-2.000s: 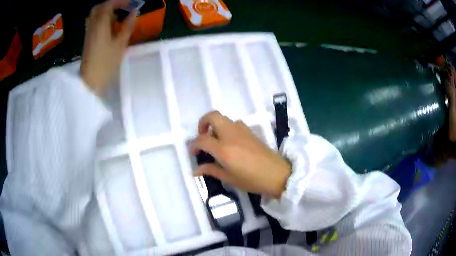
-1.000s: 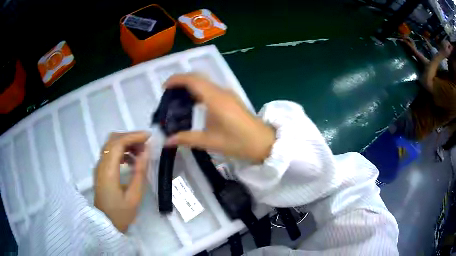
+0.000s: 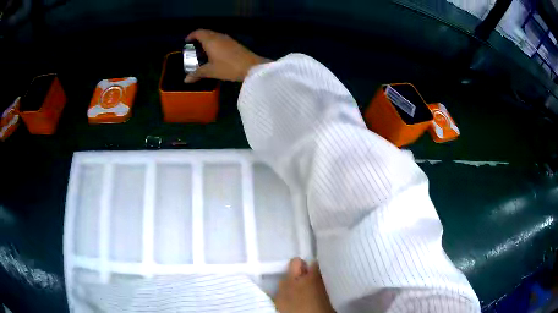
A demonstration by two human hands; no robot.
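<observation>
My right hand (image 3: 217, 58) reaches across to the far side of the bench and is closed around a watch (image 3: 191, 58). The watch shows a bright, whitish face. It is at the mouth of an open orange box base (image 3: 189, 105) with a dark inside. My left hand (image 3: 301, 288) is low in the picture at the near right part of the white tray (image 3: 196, 268), partly cut off by the bottom edge and beside my right sleeve. What it holds cannot be made out. The tray's visible far compartments show no watch.
Orange boxes stand at the left (image 3: 44, 107) and right (image 3: 394, 119); the right one has a white label inside. Orange lids with white patterns lie at the left (image 3: 112, 101) and far right (image 3: 443, 123). A small buckle (image 3: 153, 142) shows behind the tray.
My right hand has gone from over the tray to the far box with a watch. My left hand is now low at the tray's right. The view has shifted, and the tray now appears straighter.
</observation>
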